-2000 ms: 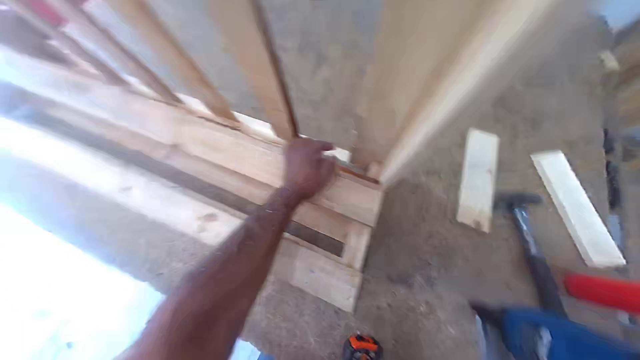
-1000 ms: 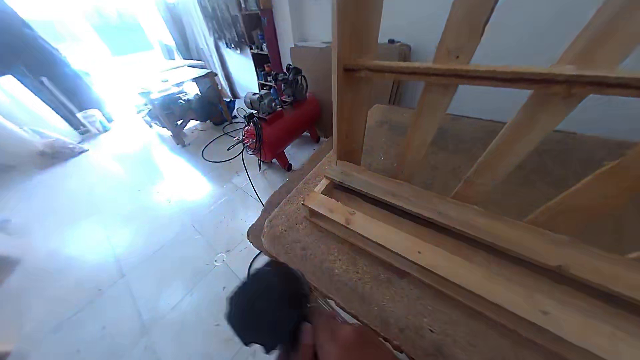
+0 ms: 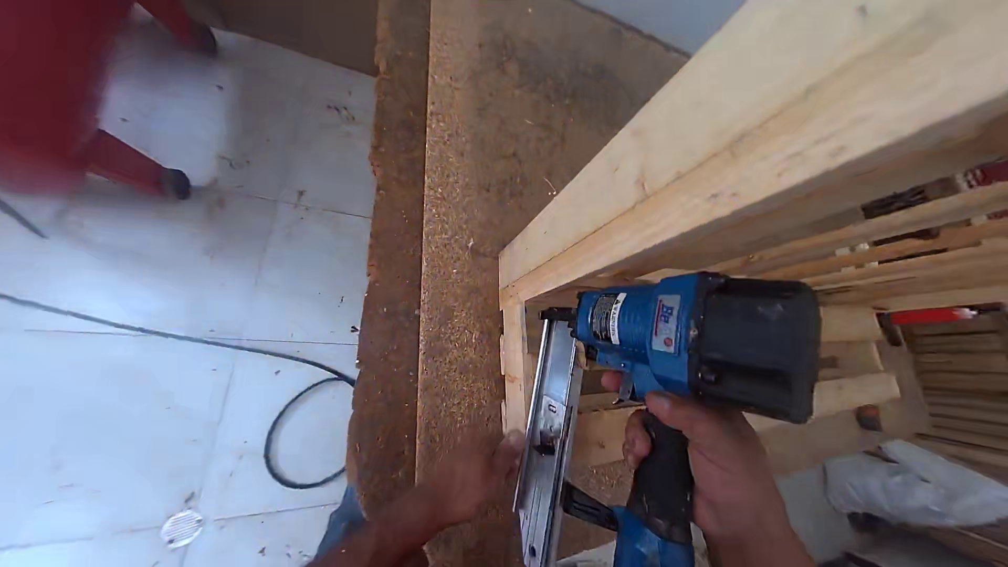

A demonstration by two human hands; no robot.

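A blue and black pneumatic nailer [image 3: 638,323] lies sideways across the corner of a pale wooden frame [image 3: 630,197], its nose by the frame's end piece. My right hand [image 3: 709,449] is wrapped around its black grip, a finger near the trigger. The silver magazine [image 3: 547,433] runs downward from the nose. My left hand [image 3: 472,472] rests low at the frame's end piece, beside the magazine, which partly hides the fingertips. Whether it grips the wood cannot be told.
Under the frame is a worn particle-board tabletop [image 3: 457,276] with a rough edge. An air hose [image 3: 197,339] curls on the tiled floor near a drain cover [image 3: 182,528]. A red machine with feet [image 3: 55,102] stands upper left. Crumpled plastic [image 3: 913,480] lies lower right.
The view has swung widely. The nailer is now at the frame's corner in my right hand; two seconds ago a blue tool lay at the lower right while a hand touched the slats.
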